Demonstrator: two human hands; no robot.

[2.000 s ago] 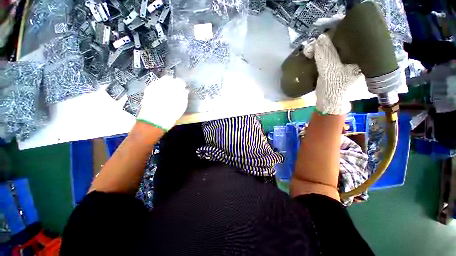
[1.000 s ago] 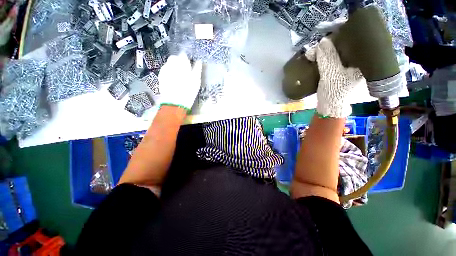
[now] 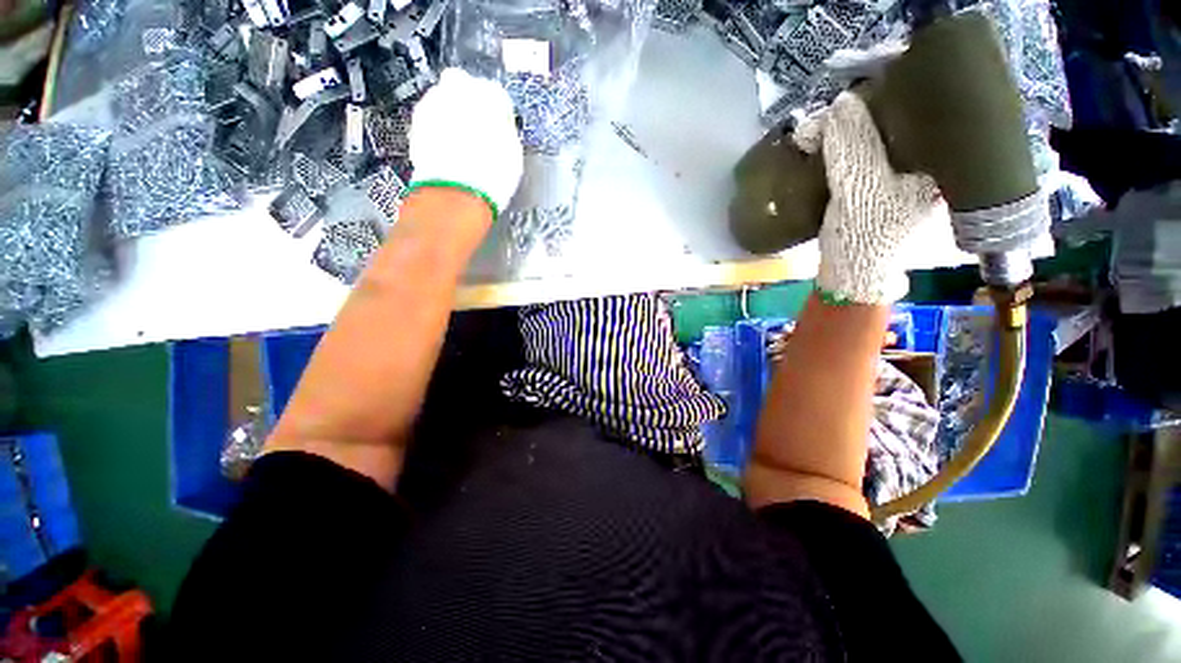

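Note:
My right hand, in a white knitted glove, is wrapped around the olive-green air riveter at the right of the table. Its yellow-brown hose curves down from the silver end. My left hand, gloved in white with a green cuff edge, is at the near side of the metal parts pile, beside the open clear bag of rivets. Its fingers are bright and blurred, so whether it holds anything cannot be told. Grey perforated metal parts lie left of it.
Full rivet bags lie at the table's left. More perforated parts lie at the back right. The white table's yellowish edge runs in front of me. A striped cloth is at my lap. Blue bins stand below.
My left hand has moved from the near edge of the parts, to the right and then farther back towards the pile. My right hand has stayed on the riveter.

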